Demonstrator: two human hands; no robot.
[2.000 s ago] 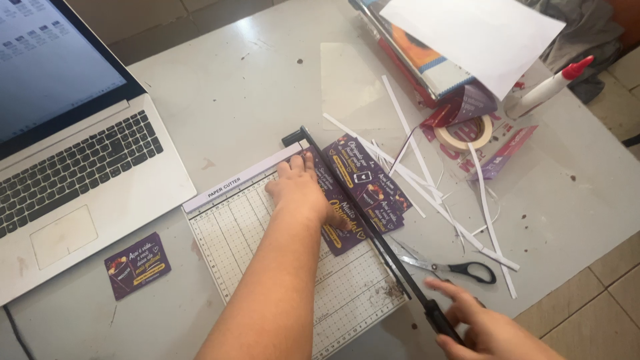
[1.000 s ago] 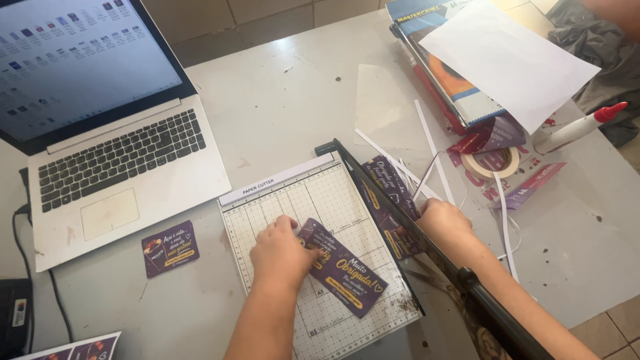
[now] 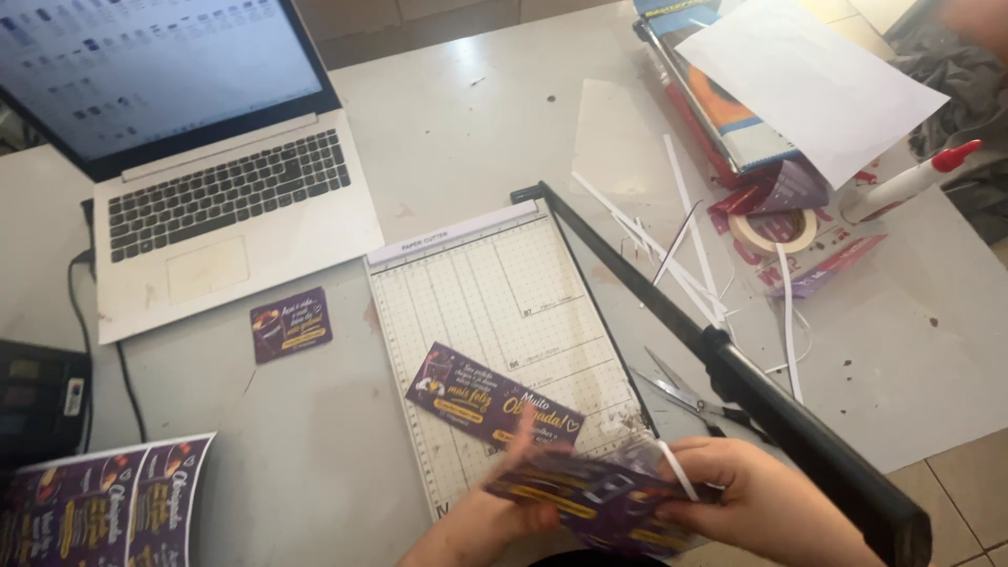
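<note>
A guillotine paper cutter (image 3: 488,276) with a gridded white bed lies on the grey table, its long black blade arm (image 3: 646,276) raised at the right. Near the cutter's front edge, my left hand (image 3: 512,492) and my right hand (image 3: 748,492) both grip blurred purple printed cards (image 3: 598,504). A thin white strip (image 3: 679,471) stands up by my right fingers. On the bed, just beyond my left hand, rests a purple two-panel card strip (image 3: 472,394). A pair of scissors (image 3: 685,398) lies right of the cutter, partly behind the blade arm.
An open laptop (image 3: 236,228) stands left, with a stack of purple cards (image 3: 291,324) beside it and printed sheets (image 3: 102,504) at lower left. Paper offcuts (image 3: 685,260), a masking tape roll (image 3: 807,232), a glue bottle (image 3: 906,185) and books under white paper (image 3: 811,87) lie right.
My left hand has let go of the two-panel strip, which stays on the bed. My right hand has come back from beyond the blade arm, and the purple cards there are now between my hands.
</note>
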